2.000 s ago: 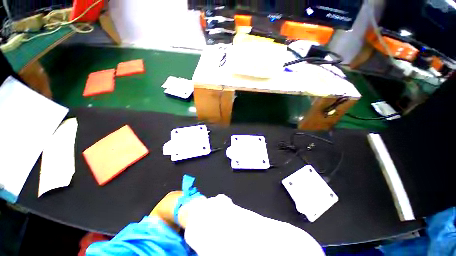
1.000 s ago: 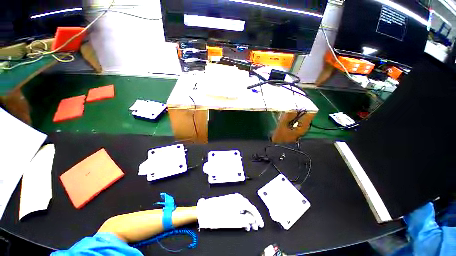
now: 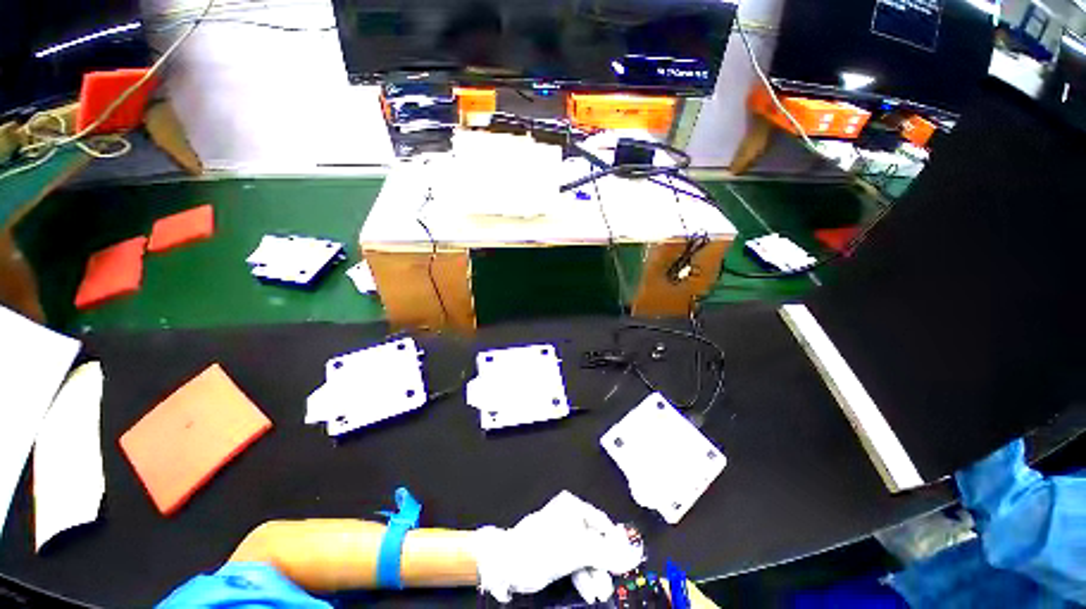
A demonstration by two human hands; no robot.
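Observation:
My left hand, in a white glove with a blue wrist strap, is closed over a dark remote control with coloured buttons at the bottom edge. My right hand is bare and mostly cut off by that edge. A blue marker pen shows against it; its fingers and grip are hidden. Three white set-top boxes lie on the black mat: left, middle and right. The right one is turned and lies just beyond my hands.
An orange-red pad, cream strip and white sheet lie left. A white bar lies right. Black cables lie behind the right box. Beyond stand a wooden-legged shelf and monitors. Another person's blue sleeve shows right.
My gloved left hand was empty over the mat and is now closed on the remote. My right hand and the blue marker have come into view. The head view has swung right.

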